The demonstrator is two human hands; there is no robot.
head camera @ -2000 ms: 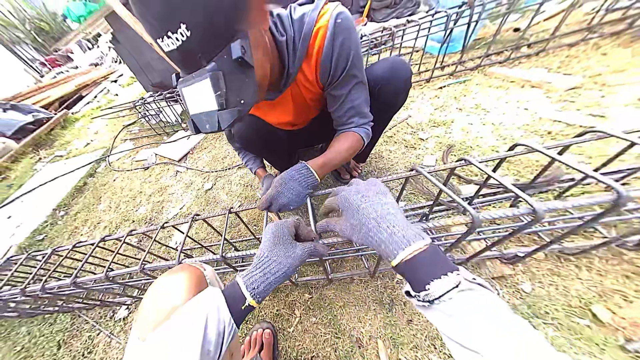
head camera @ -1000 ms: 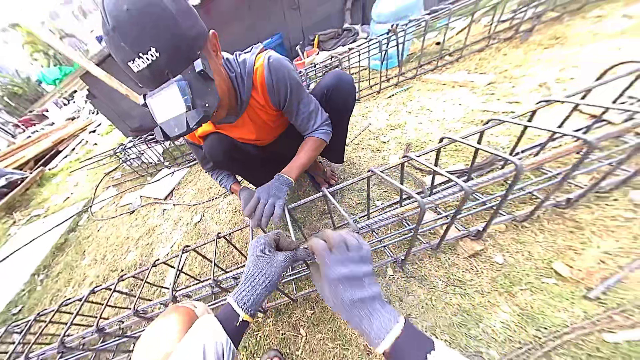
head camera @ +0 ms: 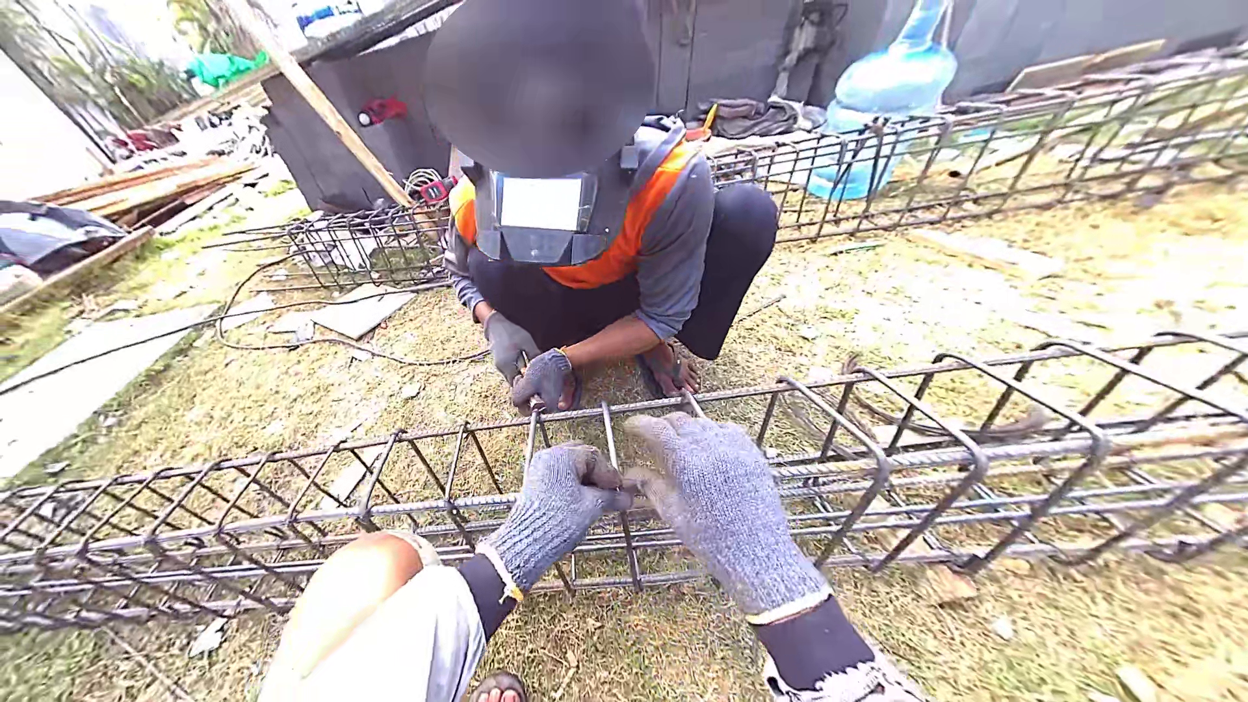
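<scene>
A long rebar cage (head camera: 292, 531) of straight bars and square stirrups lies across the grass in front of me. My left hand (head camera: 565, 497), in a grey knit glove, rests at the near upper bar beside a stirrup (head camera: 612, 439), fingers curled; what is inside them is too small to tell. My right hand (head camera: 717, 492), also gloved, has its thumb and fingertips at the same joint, close to my left fingertips. Across the cage, a crouching co-worker's gloved hands (head camera: 541, 378) meet at the far upper bar, near another stirrup.
The co-worker wears a dark helmet with a face shield (head camera: 541, 214). More rebar cages (head camera: 1014, 136) lie behind, with a blue water bottle (head camera: 892, 88) at one. A black cable (head camera: 351, 346) and flat boards (head camera: 117, 375) lie on the grass at left. Stacked timber (head camera: 146, 190) stands farther back.
My right hand's fingers have loosened and spread somewhat at the joint. The co-worker's head has come forward and down over the cage. The view has shifted.
</scene>
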